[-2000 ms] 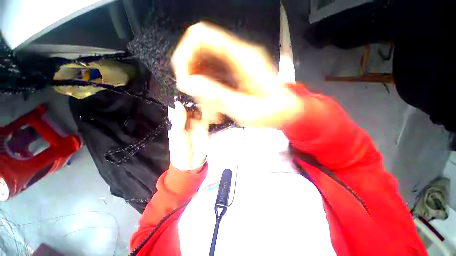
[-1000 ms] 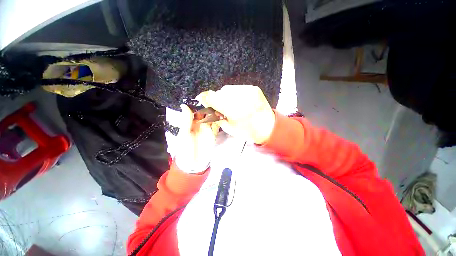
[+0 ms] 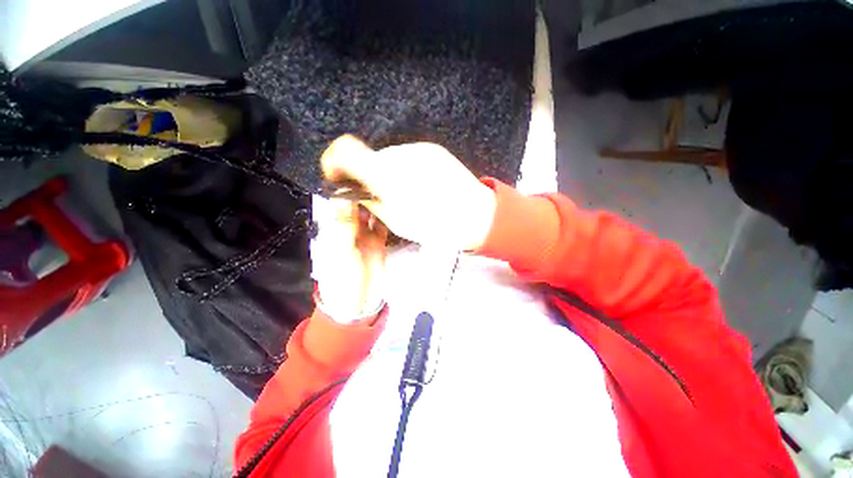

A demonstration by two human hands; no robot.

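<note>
The charcoal speckled garment piece [image 3: 383, 93] lies over the lap and reaches up to my hands. Black beaded trim [image 3: 234, 165] runs from the upper left to my fingers. My left hand [image 3: 346, 261] pinches the trim at the garment's near edge, its wrist low. My right hand [image 3: 421, 201] is close against it from the right, fingers bent over the same spot. Both hands are overexposed, and a needle cannot be made out. What the right fingertips hold is hidden. A loop of trim [image 3: 234, 271] hangs at left over black cloth.
An open bag with a yellowish lining [image 3: 192, 126] is at upper left, above black cloth [image 3: 168, 233]. A red stool [image 3: 84, 247] stands at far left. A white table edge [image 3: 84, 23] is at top left. Dark cloth [image 3: 795, 140] and a wooden frame [image 3: 664, 154] are at right.
My right hand first swings raised and blurred over the garment, then comes down to the left hand. It now sits slightly further left and higher, and the left hand has barely moved.
</note>
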